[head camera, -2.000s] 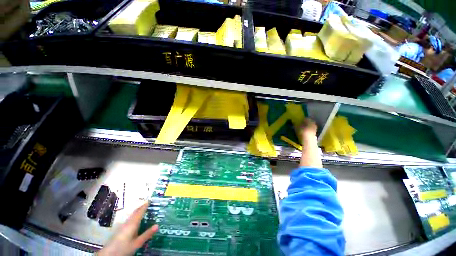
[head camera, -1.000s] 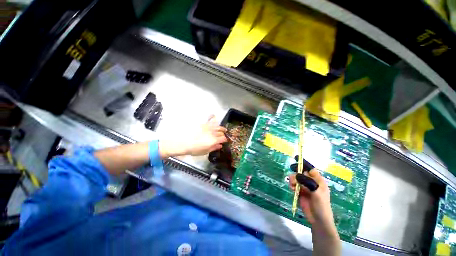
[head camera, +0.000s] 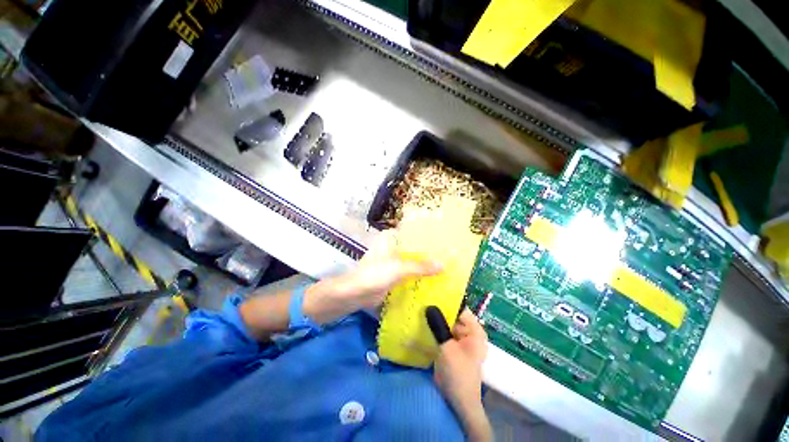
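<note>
A wide yellow sheet (head camera: 430, 276) is held between my hands at the front edge of the line, left of the green circuit board. My left hand (head camera: 381, 274) grips its left side, thumb on its face. My right hand (head camera: 460, 345) holds its lower right edge, with a black finger cot on the thumb. The circuit board (head camera: 554, 328) lies tilted on the line with a long yellow strip (head camera: 649, 296) on it, partly lost in glare. A black tray (head camera: 377, 207) full of small brass-coloured pins (head camera: 439, 184) sits behind the sheet, which hides part of it.
Dark slotted strips (head camera: 308, 148) and a clear plastic bag (head camera: 250, 81) lie at the left of the bed. A black bin (head camera: 143, 65) stands upper left. Another black bin (head camera: 554, 65) holds hanging yellow sheets (head camera: 679, 60) at the back. A floor bin (head camera: 156, 211) holds crumpled plastic bags.
My left hand has left the parts tray and now holds the yellow sheet. My right hand has moved left off the board; the yellow piece, seen edge-on before, now faces the camera. The view has shifted.
</note>
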